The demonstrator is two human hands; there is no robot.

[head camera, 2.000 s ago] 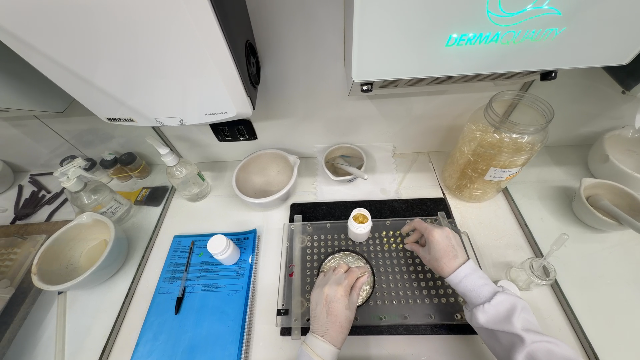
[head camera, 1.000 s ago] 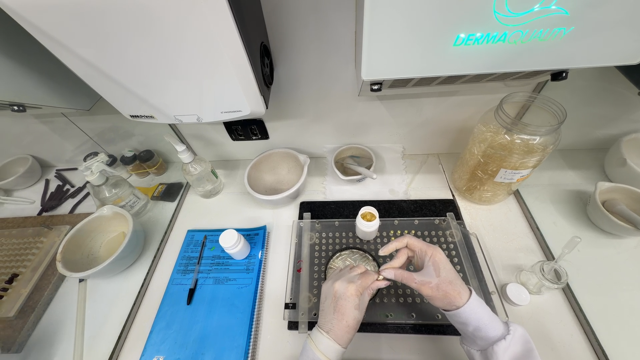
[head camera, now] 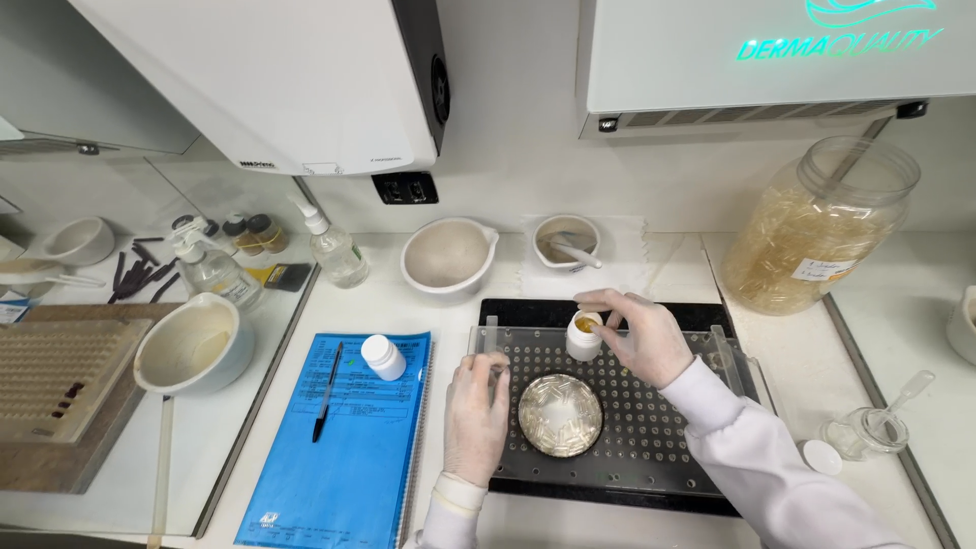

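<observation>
A perforated capsule-filling board (head camera: 640,404) lies on a black base. On it rest a round dish (head camera: 560,415) of clear capsule pieces and an uncapped white plastic bottle (head camera: 584,339) with yellow contents. My gloved right hand (head camera: 637,335) has its fingertips at the bottle's mouth; whether they pinch anything is too small to tell. My gloved left hand (head camera: 478,415) rests at the board's left edge, beside the dish, fingers bent near a clear strip; its grip is unclear. A white cap (head camera: 821,457) lies right of the board.
Left of the board lie a blue notebook (head camera: 335,457), a pen (head camera: 328,393) and a closed white bottle (head camera: 383,357). Behind stand a mortar (head camera: 448,259), another mortar with pestle (head camera: 566,240) and a large jar of empty capsules (head camera: 820,229). A glass jar (head camera: 865,433) with dropper is right.
My hands were together over the dish and have moved apart. The right went to the open bottle's mouth, the left to the board's left edge, and the dish is now uncovered.
</observation>
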